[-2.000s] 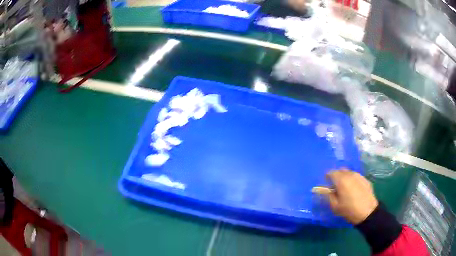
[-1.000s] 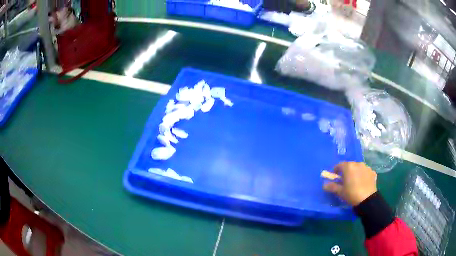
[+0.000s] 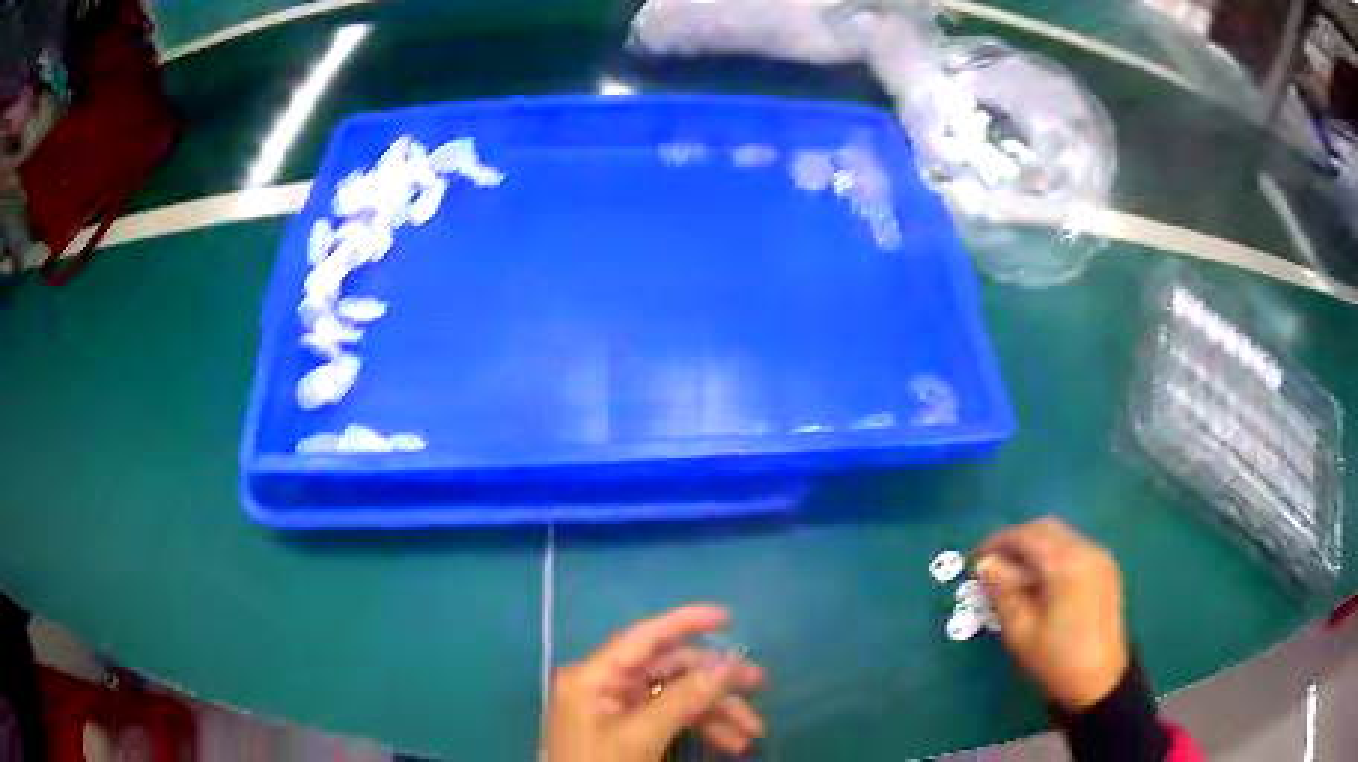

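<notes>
My left hand (image 3: 655,688) is at the bottom centre, in front of the blue tray. A faint clear piece, which looks like a clear housing (image 3: 725,651), shows at its thumb and fingertips. My right hand (image 3: 1060,613) is right of it, fingers down at a small cluster of white inserts with dark holes (image 3: 968,621) on the green mat. One more insert (image 3: 947,566) lies just beyond the cluster. The bamboo stick is mostly hidden in my right hand; only a small pale tip shows. Whether the fingers touch an insert is unclear.
The blue tray (image 3: 521,488) holds milky covers (image 3: 352,246) heaped at left and faint clear housings (image 3: 879,209) at right. Beyond it lies a clear bag of white parts (image 3: 1013,157). A clear blister tray (image 3: 1236,432) lies at the far right.
My right hand has left the blue tray's right side and is at the white inserts. My left hand has come into view. The view has shifted, so the tray sits higher and further left.
</notes>
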